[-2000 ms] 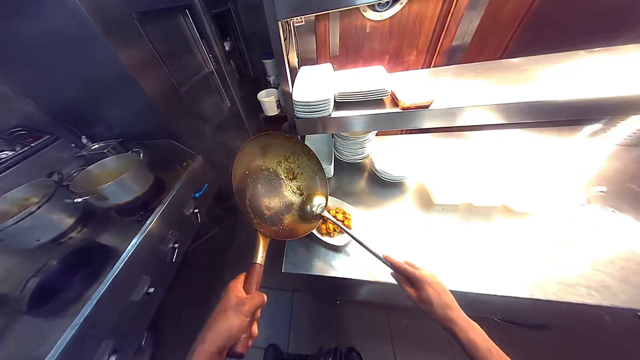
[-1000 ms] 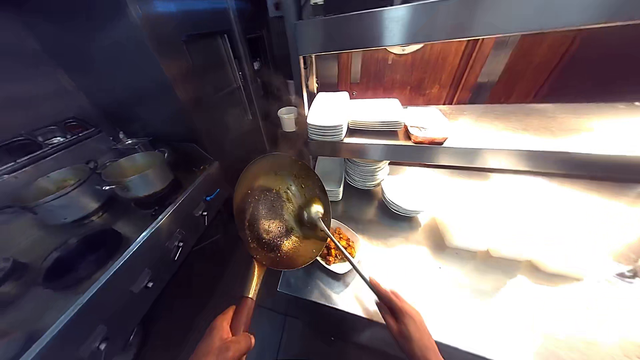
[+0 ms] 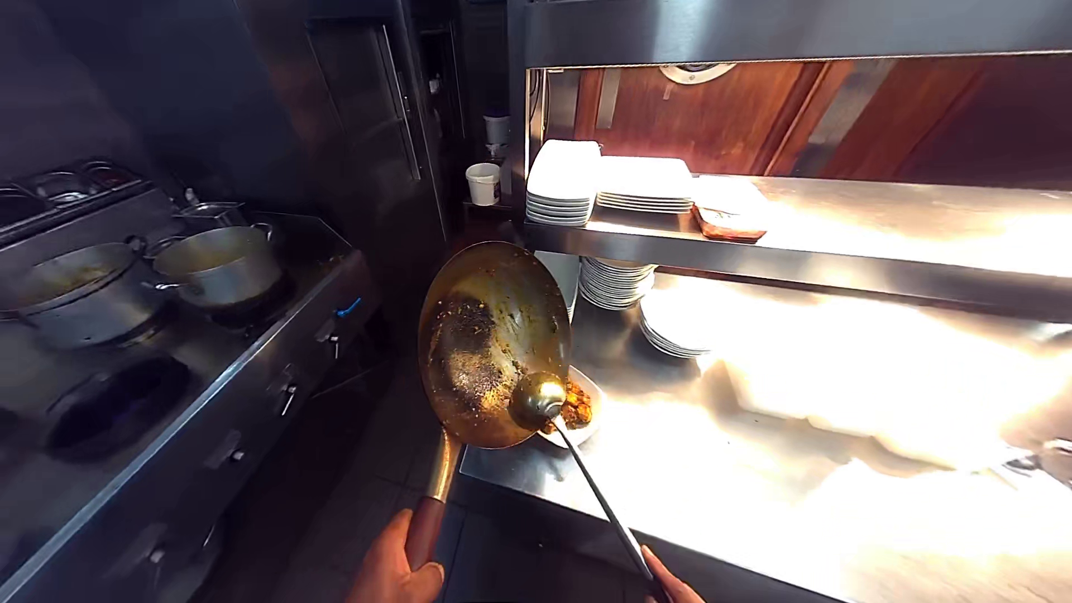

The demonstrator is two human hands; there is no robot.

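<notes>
My left hand (image 3: 396,563) grips the wooden handle of a wok (image 3: 494,335), which is tipped so its stained inside faces me; only a thin coating of sauce and bits shows in it. My right hand (image 3: 670,578), at the bottom edge and partly cut off, is closed on the long metal handle of a ladle (image 3: 540,400). The ladle's bowl is at the wok's lower right rim. Just behind them, on the steel counter's corner, a white dish (image 3: 593,419) holds chunks of orange-brown food (image 3: 578,405); the wok and ladle hide part of it.
Stacked white plates stand on the steel shelf (image 3: 804,268) and the steel counter (image 3: 670,469) below it. At left, a stove bears two metal pots (image 3: 219,266), (image 3: 88,293); control knobs line its front edge. A white bucket (image 3: 484,184) stands at the back. Glare washes out the counter's right side.
The ladle's bowl has moved down along the wok's right rim. The view has shifted, with my hands now lower in it.
</notes>
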